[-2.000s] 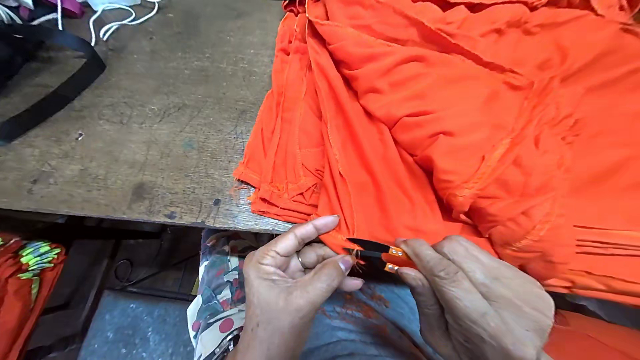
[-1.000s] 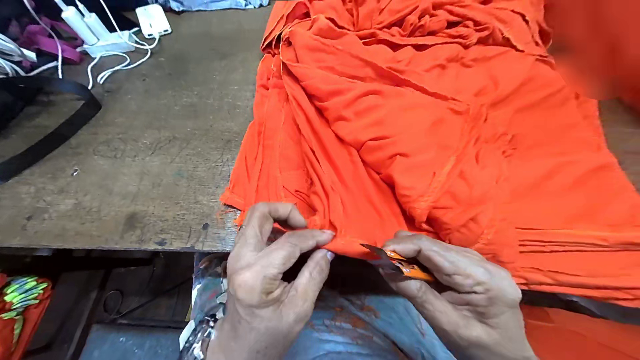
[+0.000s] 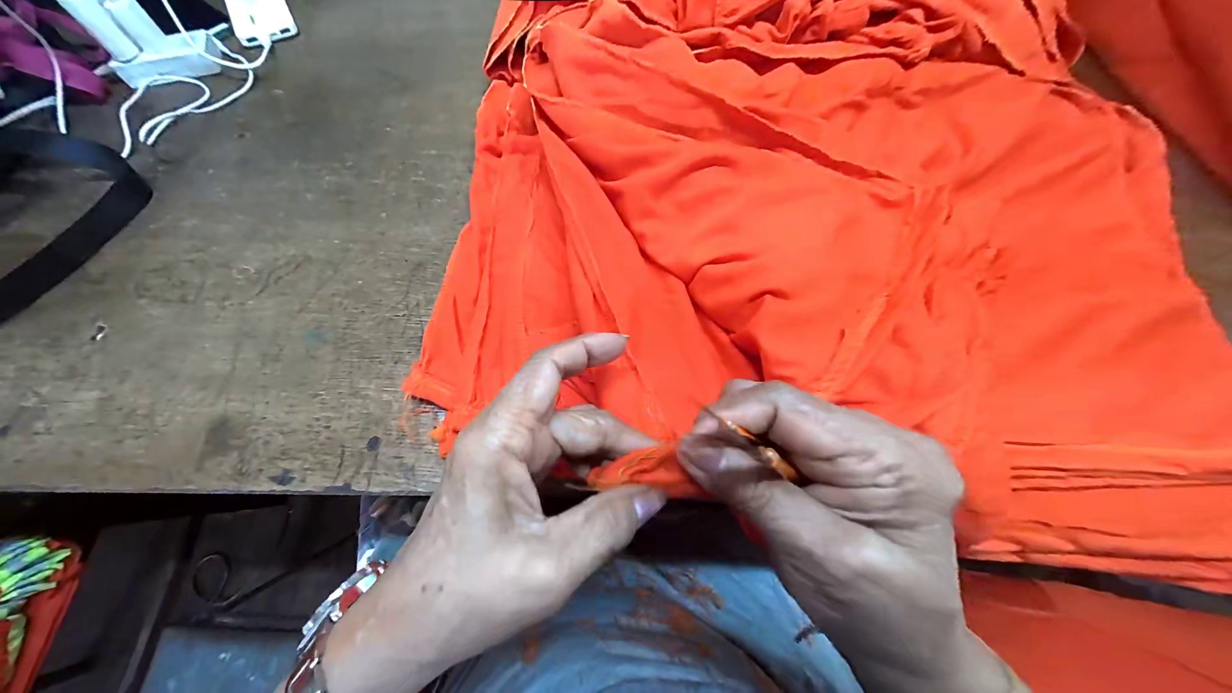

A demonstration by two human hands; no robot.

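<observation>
A stack of bright orange fabric pieces (image 3: 818, 241) lies on the wooden table and hangs at its front edge. My left hand (image 3: 539, 491) pinches the fabric's near edge between thumb and a finger, with the index finger raised. Close beside it, my right hand (image 3: 818, 491) grips the same edge with thumb and fingertips. Tucked in the right hand is a small orange-handled cutting tool (image 3: 756, 448), mostly hidden by the fingers; its exact kind cannot be told now.
A black strap (image 3: 87, 231) and white cables with plugs (image 3: 168, 58) lie on the table (image 3: 260, 327) at the left. More orange fabric (image 3: 1097, 635) is at the lower right. Below the table's edge at the lower left is orange cloth with green-yellow pieces (image 3: 34, 577).
The tool's dark blades, visible at the fabric edge before, are now mostly hidden in my right hand. Its fingertips have moved onto the fabric. My left index finger has lifted.
</observation>
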